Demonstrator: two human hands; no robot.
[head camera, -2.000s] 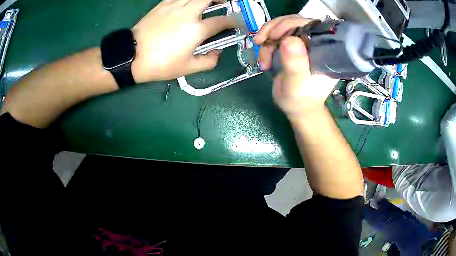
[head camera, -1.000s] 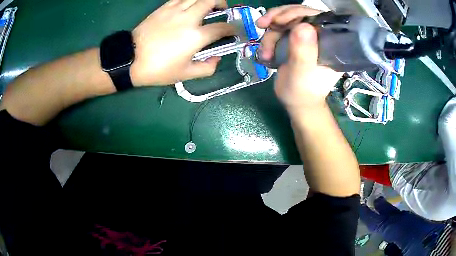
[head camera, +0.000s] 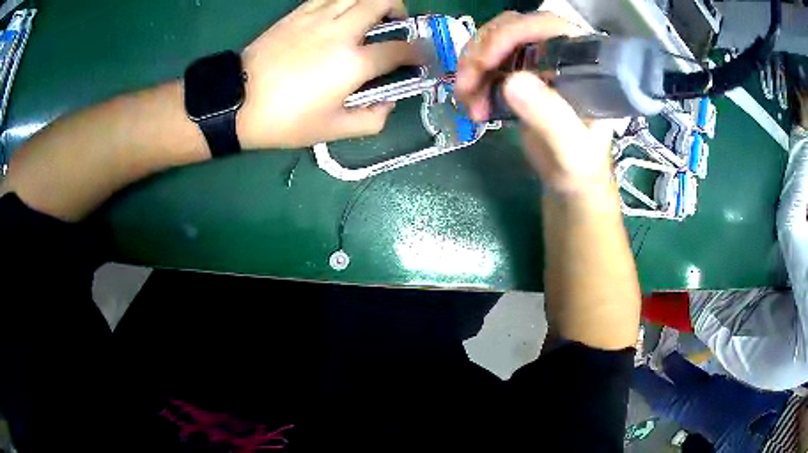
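Note:
White loop-shaped housings (head camera: 381, 167) with blue inserts (head camera: 464, 126) lie on the green bench at the upper middle. My left hand (head camera: 332, 75) lies over their loops, fingers pressing on them. My right hand (head camera: 549, 124) is shut around a grey-black electric screwdriver (head camera: 589, 75), held nearly level with its nose at the blue inserts; its bit is hidden by my fingers. A thin dark wire runs from the near housing to a small pale disc (head camera: 338, 260) near the bench's front edge.
More white housings (head camera: 651, 212) with blue ends lie to the right. Others (head camera: 11, 62) stand at the far left edge. A metal box (head camera: 682, 26) is at the upper right, by the black coiled cord (head camera: 722, 81). Another person's pale sleeve (head camera: 753, 323) is at the right.
My right hand with the screwdriver has shifted slightly right, and its wrist has turned. The disc has moved slightly left and down since the earliest frame. My left hand stays on the housings.

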